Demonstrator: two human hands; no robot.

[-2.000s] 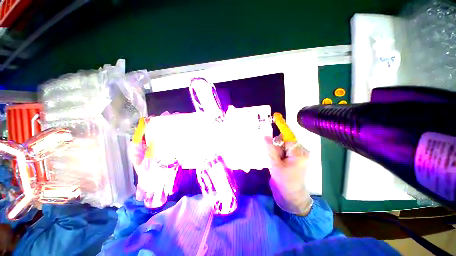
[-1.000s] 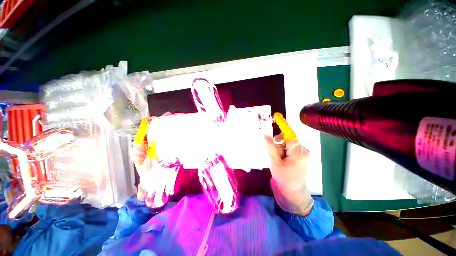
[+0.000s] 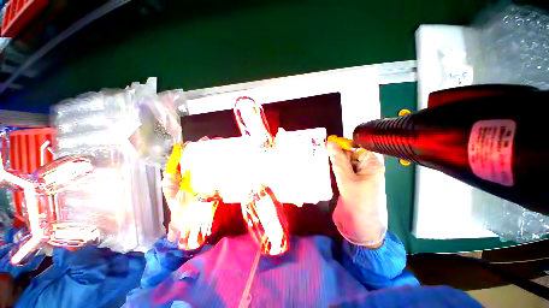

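The lit lamp (image 3: 266,224) lies across the middle, its lobes glowing white and red. A pale block over its centre (image 3: 241,168) is washed out by glare. My left hand (image 3: 178,189), gloved with orange finger cots, grips the lamp's left end. My right hand (image 3: 362,195), gloved, is at the right end, with its fingers curled and an orange-covered fingertip beside the end. Whether it holds something small cannot be told. The black electric screwdriver (image 3: 445,141) looms from the right, its nose overlapping my right fingertips in view. Its bit cannot be made out.
A white-framed black panel (image 3: 360,90) lies under the lamp on the green mat (image 3: 271,36). Orange discs (image 3: 404,112) are at right, beside white foam (image 3: 442,216) and bubble wrap (image 3: 517,54). Clear packaging (image 3: 96,126), a red crate (image 3: 30,144), another lamp (image 3: 36,204) and another person's blue sleeve (image 3: 78,274) are left.
The lamp's glow has turned from pink-purple to red. My right hand has shifted right, its fingers now curled by the screwdriver nose. The screwdriver has moved slightly left. My left hand stays on the lamp.
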